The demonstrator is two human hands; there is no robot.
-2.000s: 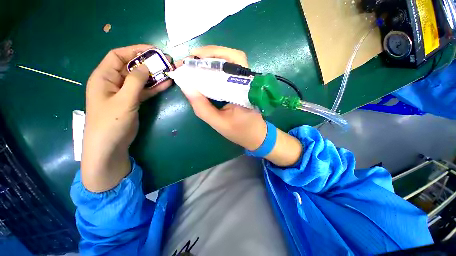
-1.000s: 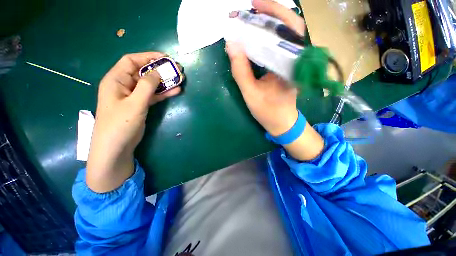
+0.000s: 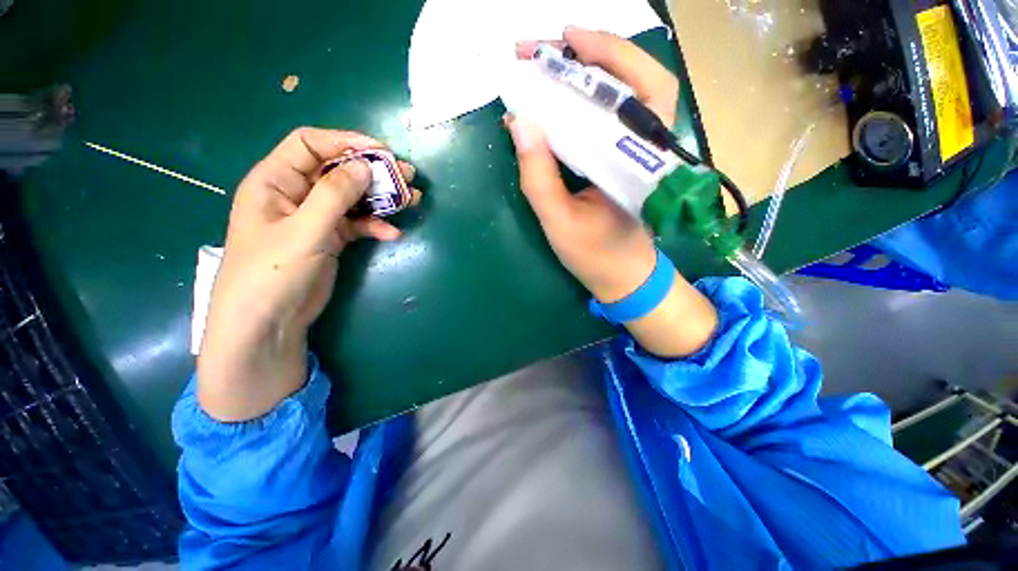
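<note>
My left hand [image 3: 293,240] grips the small device housing [image 3: 386,187] between thumb and fingers above the green bench. The housing has a rounded rim and a white inside, partly hidden by the thumb. My right hand [image 3: 597,229] is shut on the glue syringe [image 3: 592,139], a fat white barrel with a green cap [image 3: 683,204] at its rear and a clear hose [image 3: 765,281] leaving it. The syringe's front end is over the white paper sheet [image 3: 458,67], apart from the housing. Its tip is hard to make out against the paper.
At the upper right are a tan cardboard sheet [image 3: 742,100] and a black dispenser [image 3: 910,112] with a yellow label and round gauge. A thin pale stick [image 3: 156,166] and a white strip [image 3: 205,296] lie left. A black crate [image 3: 56,413] stands far left. A blue sleeve shows at right.
The right hand has moved the syringe away from the housing, up and right over the white paper. The left hand has shifted slightly right and turned the housing.
</note>
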